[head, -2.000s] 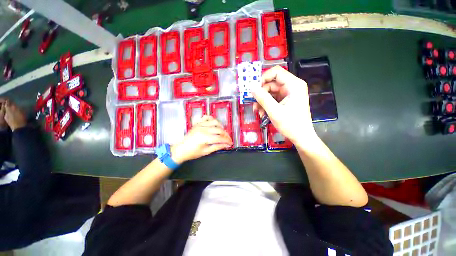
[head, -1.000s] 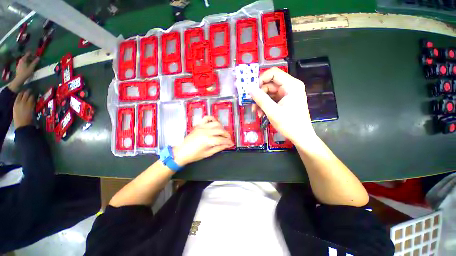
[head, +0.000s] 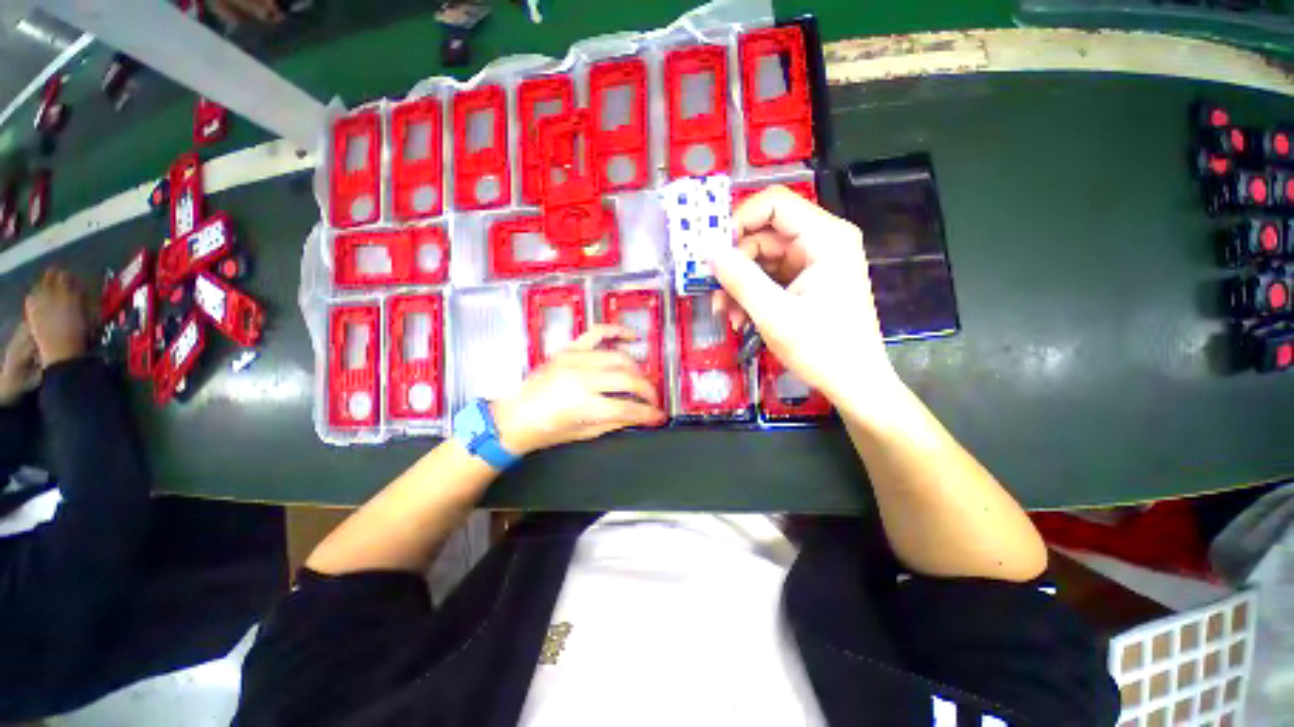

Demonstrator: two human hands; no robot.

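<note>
A clear blister tray (head: 487, 341) holds rows of red front housings (head: 415, 358); one more housing (head: 571, 178) lies loose on top of others. My right hand (head: 812, 291) holds a small white keypad part (head: 698, 232) with blue dots at its fingertips, above the right part of the tray. A small dark item shows under my right fingers; I cannot tell what it is. My left hand (head: 589, 394) rests over red housings in the front row, with fingers spread a little; its fingertips partly cover them, and no grip on one is clear.
A black flat tray (head: 901, 253) lies right of the blister tray. Black sub-assemblies with red centres (head: 1267, 244) stand at far right. A heap of red units (head: 185, 284) lies left, near another person's hands (head: 54, 320). A green conveyor (head: 383, 31) runs behind a pale edge strip.
My hands have barely moved and my right hand keeps hold of the keypad part. The other person's hand has drawn back from the conveyor. Items on the conveyor have shifted left.
</note>
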